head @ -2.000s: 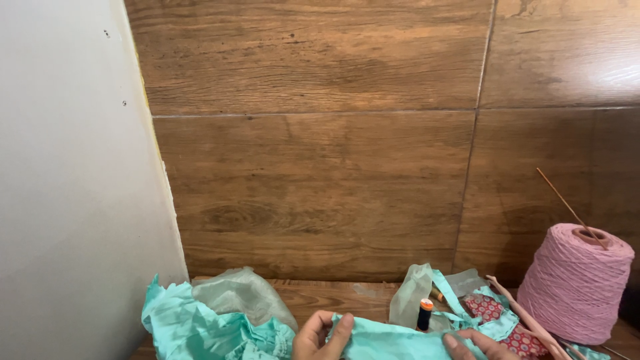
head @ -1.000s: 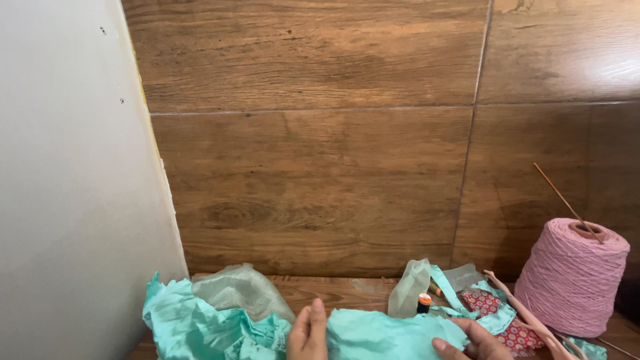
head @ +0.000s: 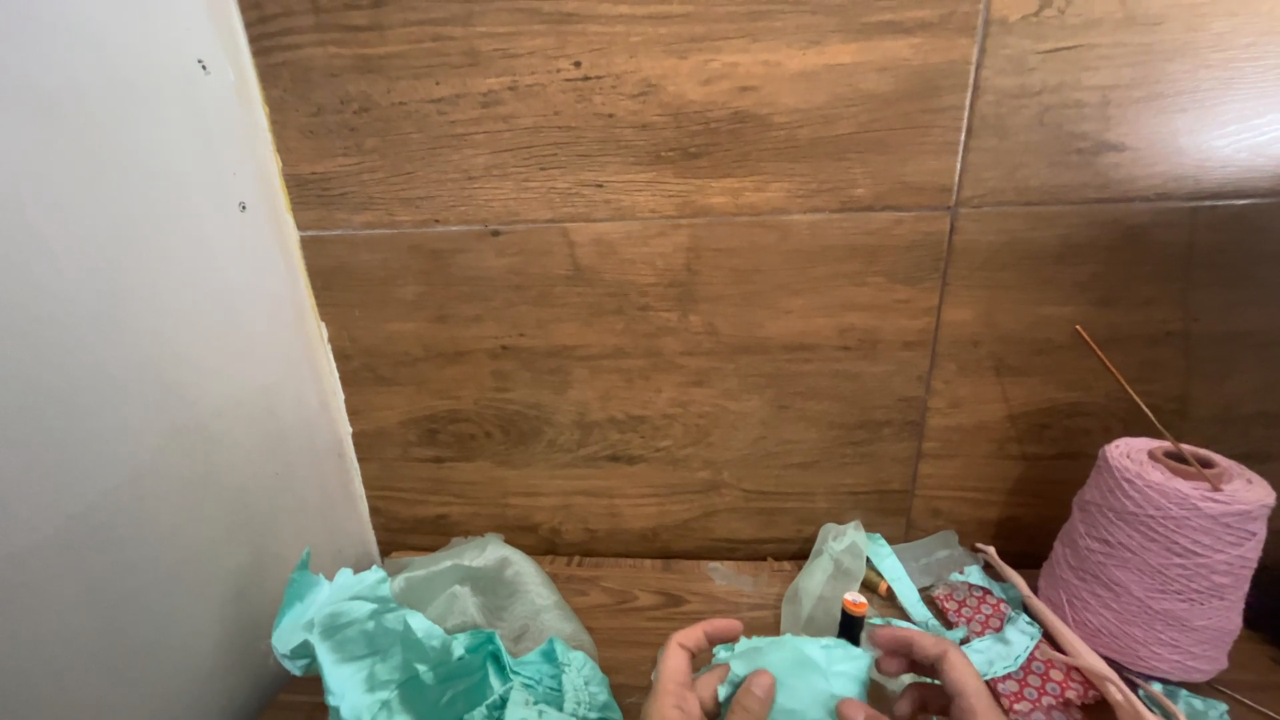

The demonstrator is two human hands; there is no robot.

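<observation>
At the bottom centre, my left hand grips the left side of a turquoise fabric piece, its thumb on the front. My right hand is at the right edge of that piece, fingers curled and partly spread, the thumb low against the cloth; its lower part is out of frame. Just behind the piece stands a dark thread spool with an orange top. A heap of crumpled, gathered turquoise fabric lies to the left, with sheer pale green fabric behind it.
At the right stands a cone of pink yarn with a thin stick in its top. Red patterned cloth, turquoise strips and a pinkish cord or strip lie beside it. A wood-look tiled wall rises behind the wooden surface.
The turquoise piece between my hands shows narrower than before. My right hand's fingers, earlier on the cloth's right part, are now raised and curled at its edge.
</observation>
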